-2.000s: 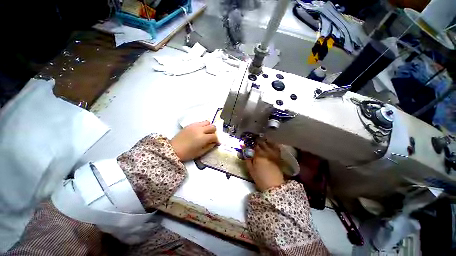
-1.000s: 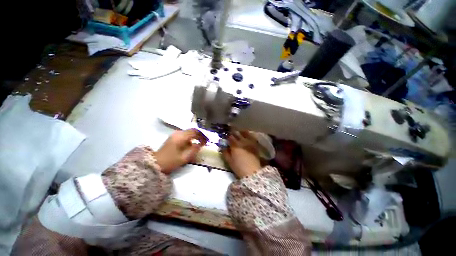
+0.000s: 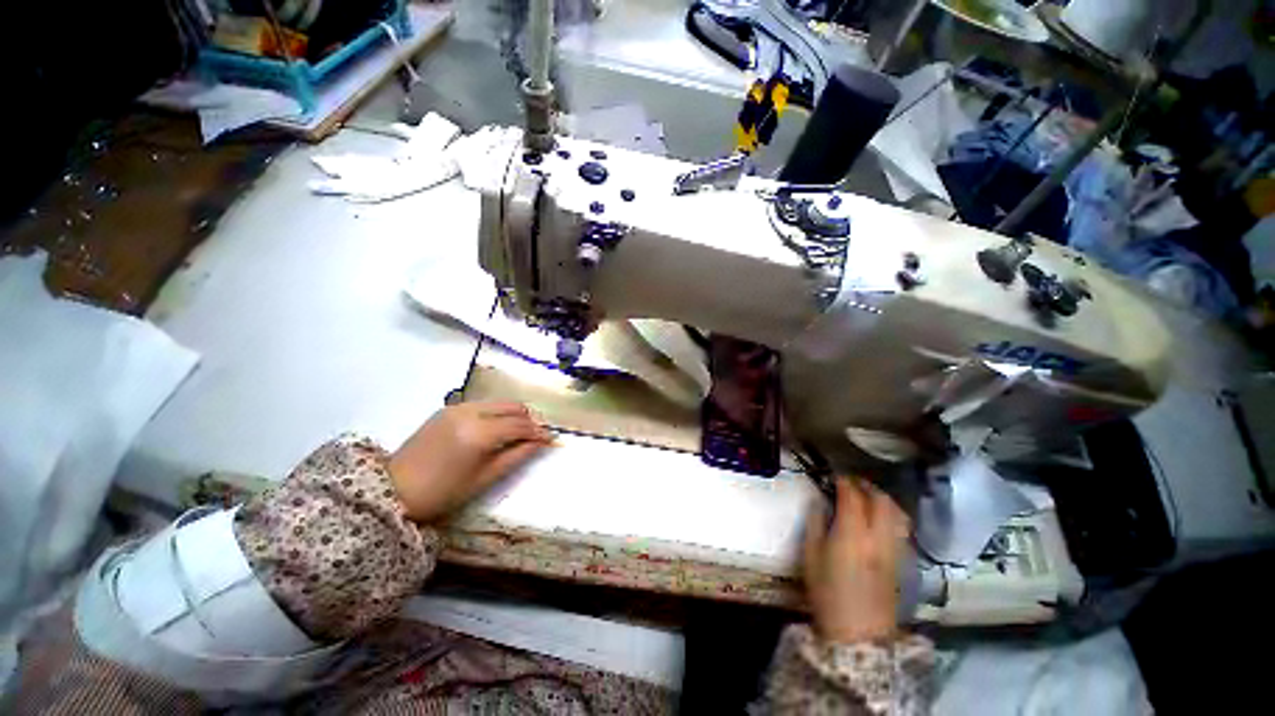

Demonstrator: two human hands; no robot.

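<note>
A white curved strip [image 3: 483, 319] lies under the presser foot [image 3: 569, 353] of the cream sewing machine [image 3: 699, 259], and its far part loops behind the foot. My left hand [image 3: 469, 455] rests at the front edge of the machine bed [image 3: 615, 409], fingers together and off the strip; whether it pinches anything is hidden. My right hand [image 3: 856, 560] is right of the bed, away from the strip. Its fingertips are at a slim dark tool, perhaps thread snips [image 3: 814, 469]; the grip is unclear. White strips [image 3: 196, 581] loop around my left forearm.
A dark glossy rectangle, perhaps a phone [image 3: 743, 406], lies beneath the machine arm. A white work pile [image 3: 84, 378] hangs at the left. Loose white pieces [image 3: 385, 165] lie at the table's far side. A blue basket [image 3: 308, 77] is beyond. The table's front edge [image 3: 601, 560] is worn.
My right hand has left the strip by the needle and moved right, to the slim dark tool. My left hand has drawn back from the strip to the bed's front edge. The view has shifted right.
</note>
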